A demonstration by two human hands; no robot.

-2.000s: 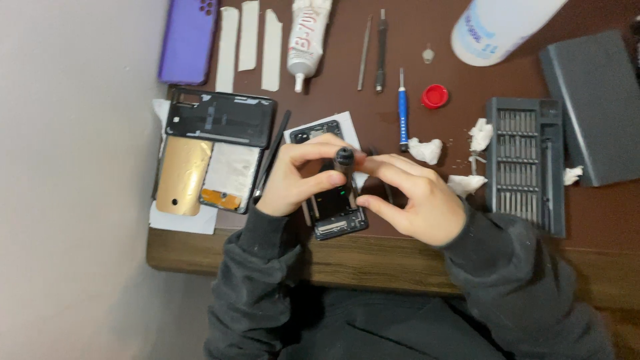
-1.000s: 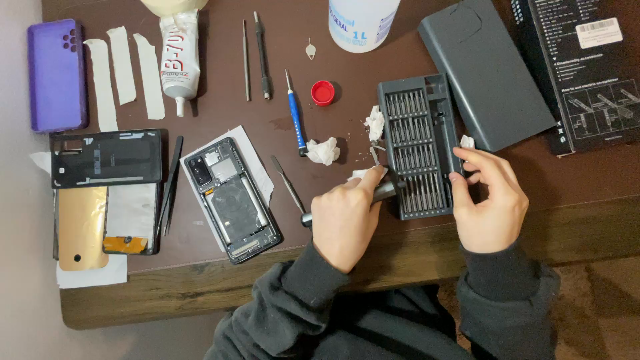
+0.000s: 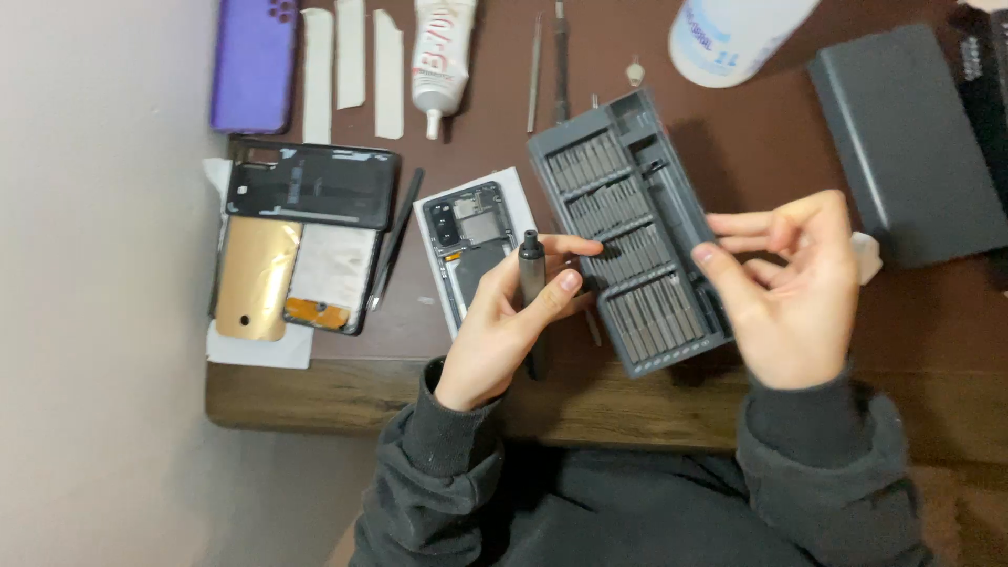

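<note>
My left hand [image 3: 512, 315] holds a dark screwdriver handle [image 3: 531, 272], its socket end pointing up, in the crook of the thumb. The fingers of that hand also reach the left side of a grey screwdriver bit case [image 3: 681, 213], filled with rows of metal bits. My right hand [image 3: 787, 291] grips the right side of this case, which is tilted and looks raised over the table. Partly behind my left hand, an opened smartphone [image 3: 476, 244] with bare inner parts lies on a white sheet [image 3: 512, 185].
Phone back cover [image 3: 315, 185], gold plate [image 3: 256, 276], screen part [image 3: 335, 264] and tweezers [image 3: 398, 236] lie left. Beyond are a purple phone case [image 3: 253, 67], white strips [image 3: 317, 71], a glue tube [image 3: 442, 59], thin tools [image 3: 535, 75] and a white bottle [image 3: 732, 35]. A grey case cover [image 3: 906, 142] stands right.
The bit case, flat on the table one second ago, is now tilted between both hands and nearer the opened phone. The screwdriver handle in my left hand now points up. The view has shifted.
</note>
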